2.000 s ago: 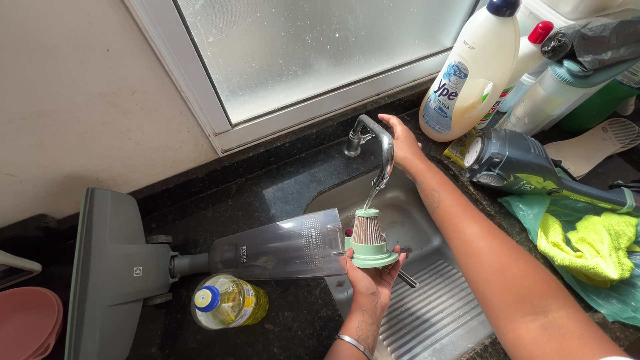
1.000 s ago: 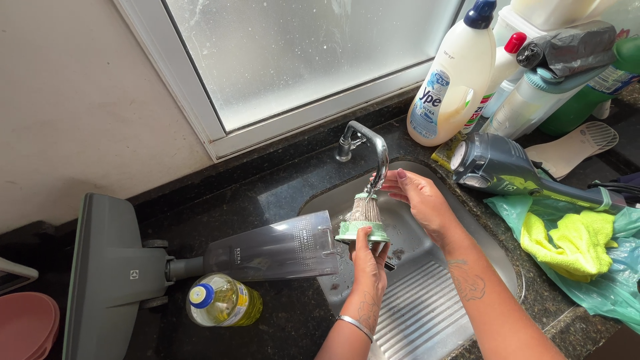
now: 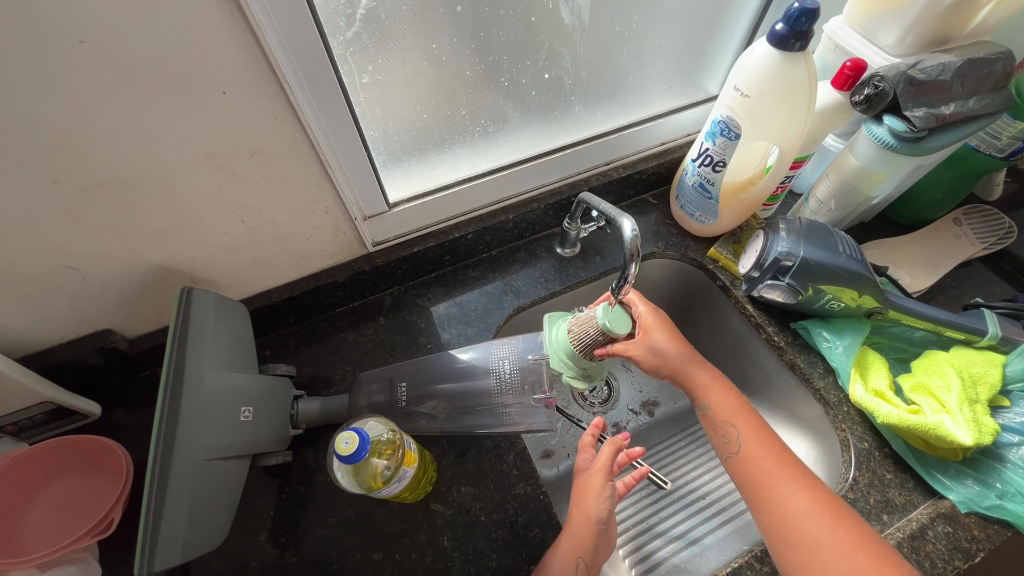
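Under the spout of the chrome faucet (image 3: 626,240), my right hand (image 3: 652,344) grips a pleated vacuum filter (image 3: 588,334) with mint-green plastic ends. The filter lies tilted on its side above the sink drain (image 3: 596,394). Just below it, my left hand (image 3: 604,472) is off the filter, fingers spread, holding nothing. A dark slim utensil (image 3: 652,476) lies in the steel sink (image 3: 792,416), partly behind the left hand. The clear vacuum dust container (image 3: 464,388) rests on the counter, its end over the sink's left edge.
A grey floor nozzle (image 3: 220,416) and a yellow liquid bottle (image 3: 384,460) stand left, near pink bowls (image 3: 60,496). To the right are a handheld vacuum body (image 3: 848,280), a yellow-green cloth (image 3: 928,396) on a green bag, and a large white detergent bottle (image 3: 744,128).
My left hand has let go of the filter and moved down from it. My right hand, earlier beside the faucet, now holds the filter, which has tipped from upright onto its side.
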